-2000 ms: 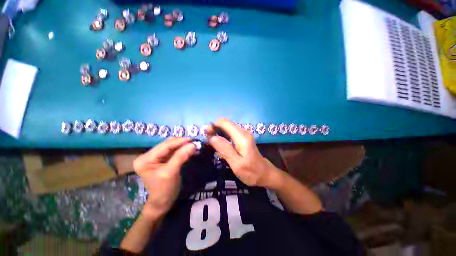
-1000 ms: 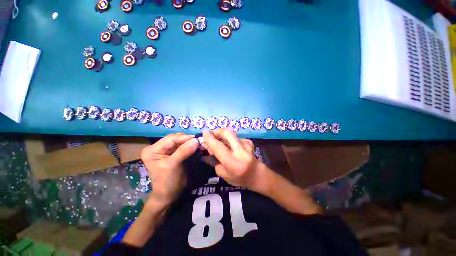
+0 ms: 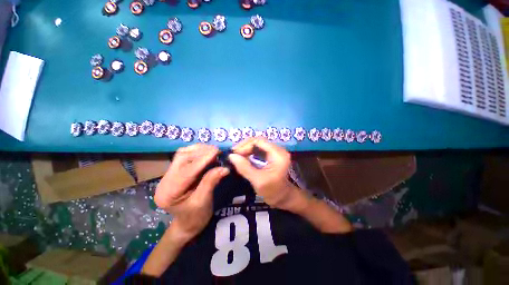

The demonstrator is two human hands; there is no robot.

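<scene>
My left hand (image 3: 190, 186) and my right hand (image 3: 267, 167) are close together just in front of the bench edge, over the black shirt. A small dark part (image 3: 225, 158) is between their fingertips, mostly hidden, with the left fingers around it. A slim tool with a pale, shiny section (image 3: 257, 161) shows in my right hand. A row of small round silver parts (image 3: 159, 129) lies along the bench's near edge, just beyond the hands. Part of the row near the right fingers is partly covered.
Clusters of copper-ringed parts (image 3: 166, 37) and silver parts lie at the back left of the teal bench (image 3: 251, 83). A white sheet (image 3: 19, 94) is at the left. A white slab with dark rows (image 3: 427, 61) is at the right. Cardboard (image 3: 363, 175) lies below the edge.
The fingers of both hands have shifted around the small part, and the tool's pale section now shows in my right hand. The view has moved slightly; the row stays in place.
</scene>
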